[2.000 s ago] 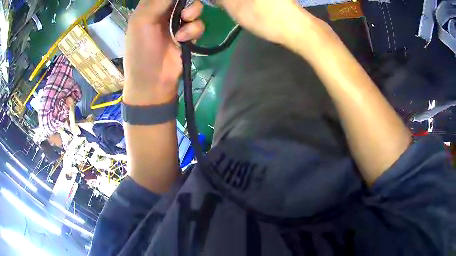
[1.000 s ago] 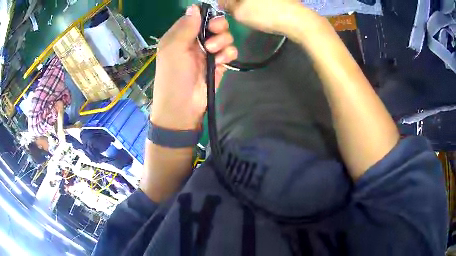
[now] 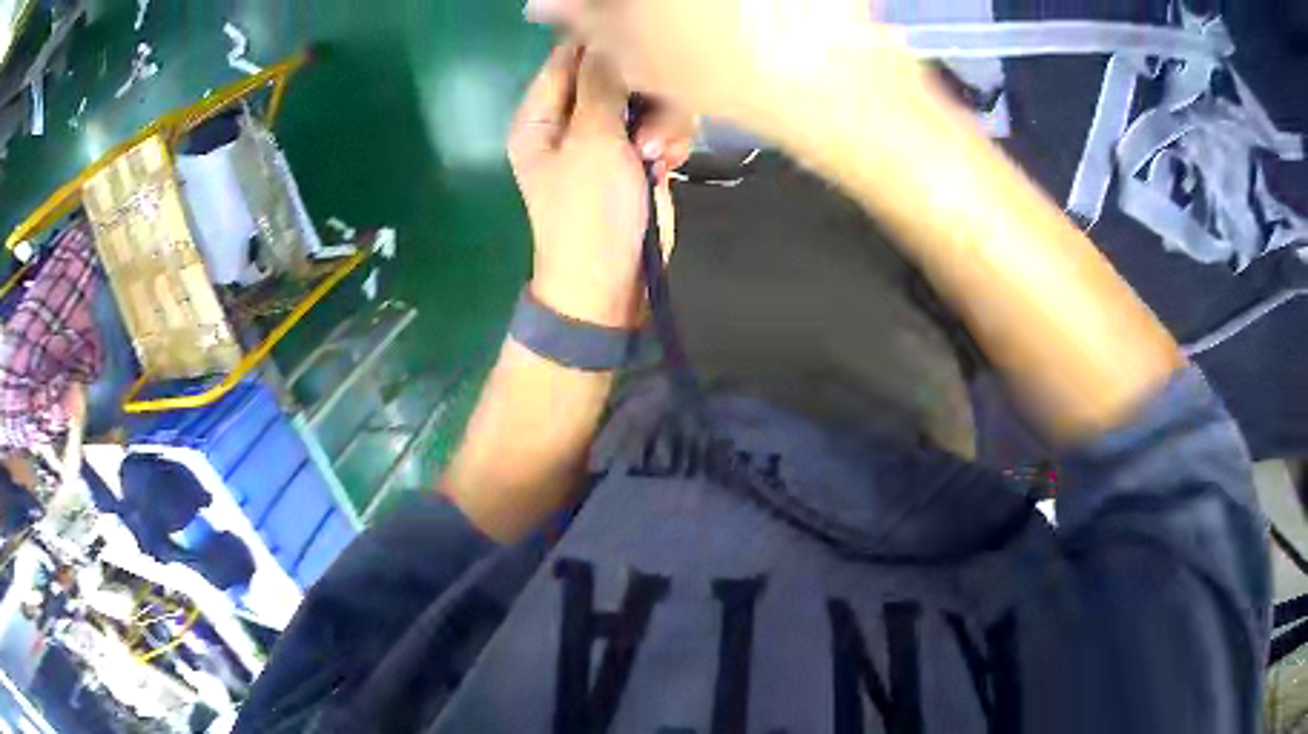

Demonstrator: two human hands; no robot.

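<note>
My left hand (image 3: 595,187), with a dark band on the wrist, is raised with curled fingers at the top centre. A black cable (image 3: 656,258) passes at its fingers and hangs to the shirt. My right hand (image 3: 703,58) is blurred and reaches across above it; what either hand holds is hidden or too blurred to tell. A thin whitish thread (image 3: 713,181) shows beside the left fingertips. A pale strip (image 3: 1033,39) runs from behind the right forearm to a tangled pile of pale strips (image 3: 1191,172) on dark cloth (image 3: 1047,129).
At left are a yellow-framed rack (image 3: 158,273), a blue crate (image 3: 266,466), and a person in a checked shirt (image 3: 50,337) by a cluttered work area. White scraps lie on the green floor (image 3: 430,158). Another pale strip (image 3: 1245,318) lies at right.
The view has shifted, showing more of the strip pile at right. My right hand has moved across, over my left hand. The long pale strip beside the right forearm has come into view.
</note>
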